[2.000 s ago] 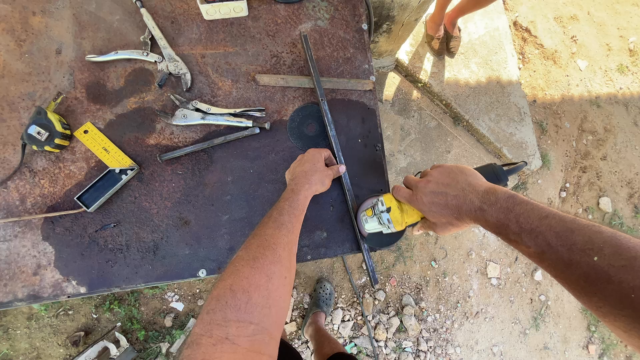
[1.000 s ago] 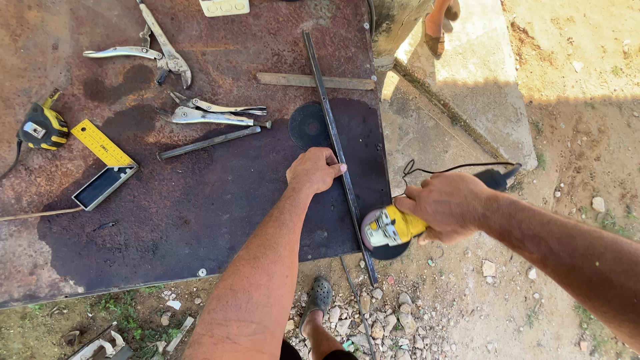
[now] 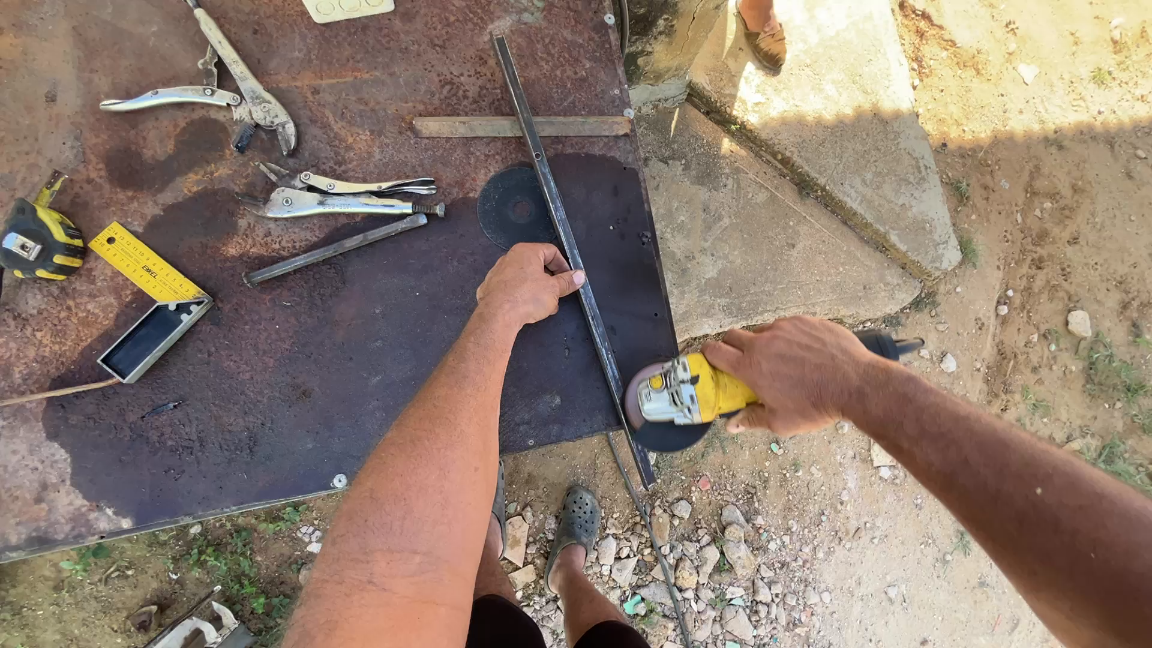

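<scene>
My left hand [image 3: 531, 283] grips a long dark steel bar [image 3: 598, 337] between thumb and fingers near its middle. The bar lies aslant across a rusty steel-topped table [image 3: 297, 360], its near end jutting past the edge. In my right hand [image 3: 792, 373] is a yellow angle grinder [image 3: 702, 387], held by its body at the table's corner. The grinder's disc touches or nearly touches the bar; which of the two cannot be told. Under the bar's upper part lie a flat metal strip [image 3: 468, 127] and, partly hidden, a loose black cutting disc [image 3: 504, 205].
On the table's left are locking pliers [image 3: 337, 202], larger locking pliers [image 3: 243, 81], a bolt [image 3: 337, 249], a yellow try square [image 3: 148, 265] and a tape measure [image 3: 40, 238]. Beyond the right edge is a concrete slab [image 3: 765, 225]. Another person's foot [image 3: 763, 36] stands there. Rubble [image 3: 720, 558] lies below.
The other person's feet at the upper right have shifted; two showed at first, one shows now. The grinder has moved slightly away from the bar's far side, while my left hand keeps its place.
</scene>
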